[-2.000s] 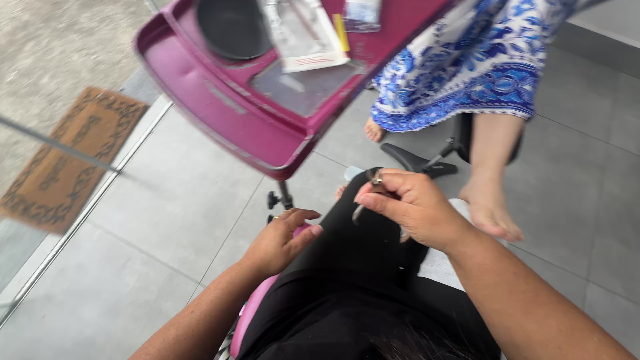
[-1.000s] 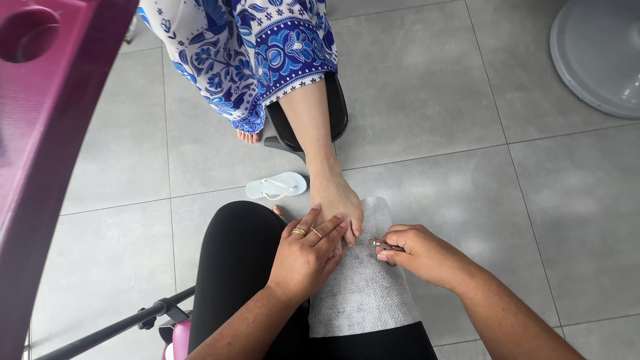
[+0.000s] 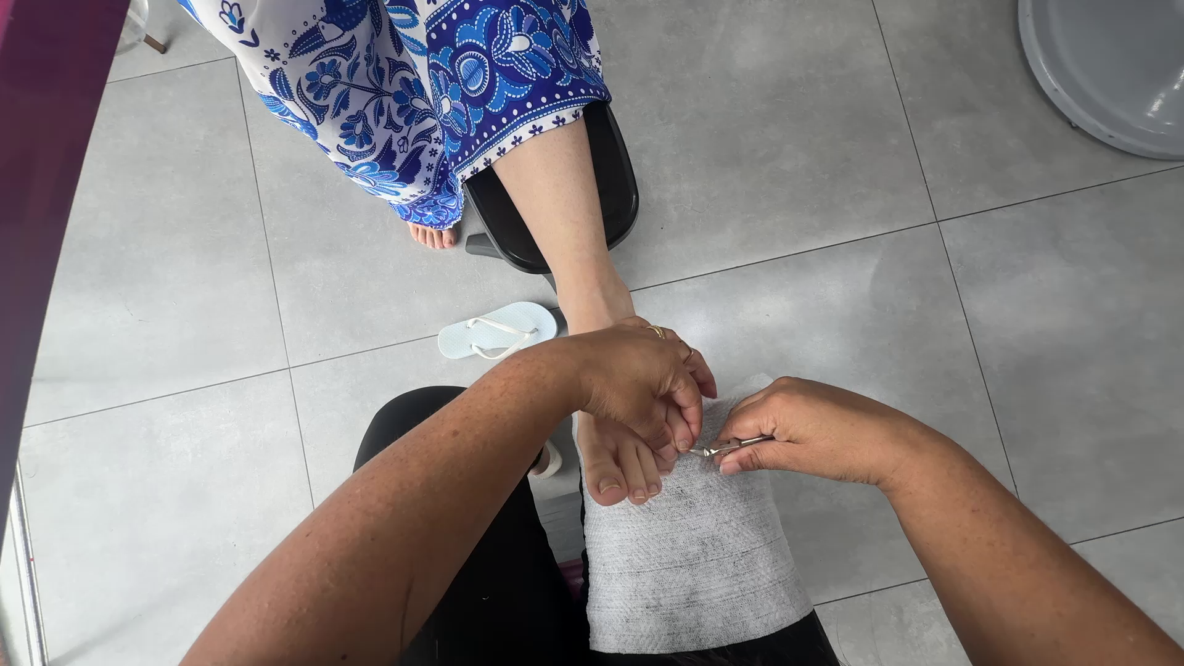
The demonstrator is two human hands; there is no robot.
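Note:
A person's bare foot [image 3: 606, 453] rests on a white cloth towel [image 3: 694, 564] laid over my thigh. My left hand [image 3: 647, 384], with rings on its fingers, lies over the top of that foot and holds its smaller toes. In my right hand [image 3: 777, 430] is a pair of metal cuticle nippers [image 3: 737, 446]. Their tip points left and is at the outermost toe, close to my left fingertips; whether the jaws touch the nail cannot be told.
The person's leg crosses a black footrest [image 3: 622, 185]. A pale flip-flop [image 3: 495, 333] lies on the grey tiled floor. At the upper left runs the edge of a purple tray [image 3: 46, 185]; a grey round base [image 3: 1110, 74] stands at the upper right.
My left hand has shifted over the foot and now wraps it from above, toes showing below. Two seconds ago my hands were apart, with the foot not in them. The view has swung right.

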